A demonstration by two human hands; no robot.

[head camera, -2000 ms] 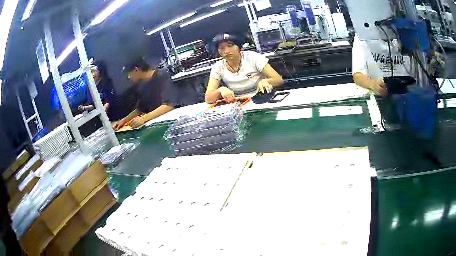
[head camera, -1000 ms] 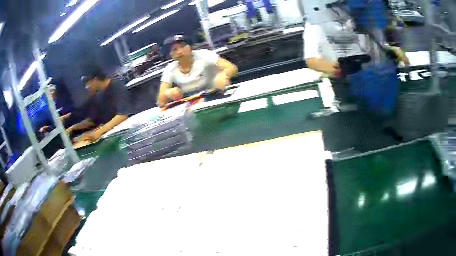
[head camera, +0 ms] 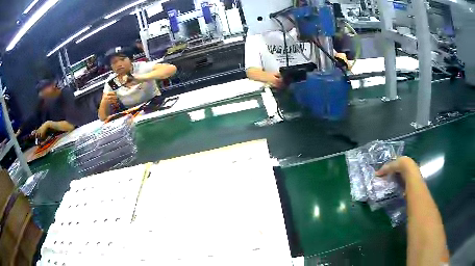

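Observation:
Several bagged parts (head camera: 369,176), flat and dark inside shiny crinkled plastic, lie overlapping at the right on the glossy green surface. My right hand (head camera: 400,169) reaches in from the lower right. Its fingers are closed on the near right part of these bagged parts; some fingertips are hidden by the hand. The bags look low on or touching the green surface. My left hand is out of the picture.
White trays (head camera: 208,208) fill the lower centre. A stack of bagged parts (head camera: 104,148) stands beyond them, left. A brown carton (head camera: 18,221) is at the left edge. A blue machine head (head camera: 323,93) and white uprights (head camera: 424,67) stand beyond. People sit across.
The view has swung to the right, so the trays and stack sit further left. My right hand has come into view, onto the bagged parts that showed only at the right edge before.

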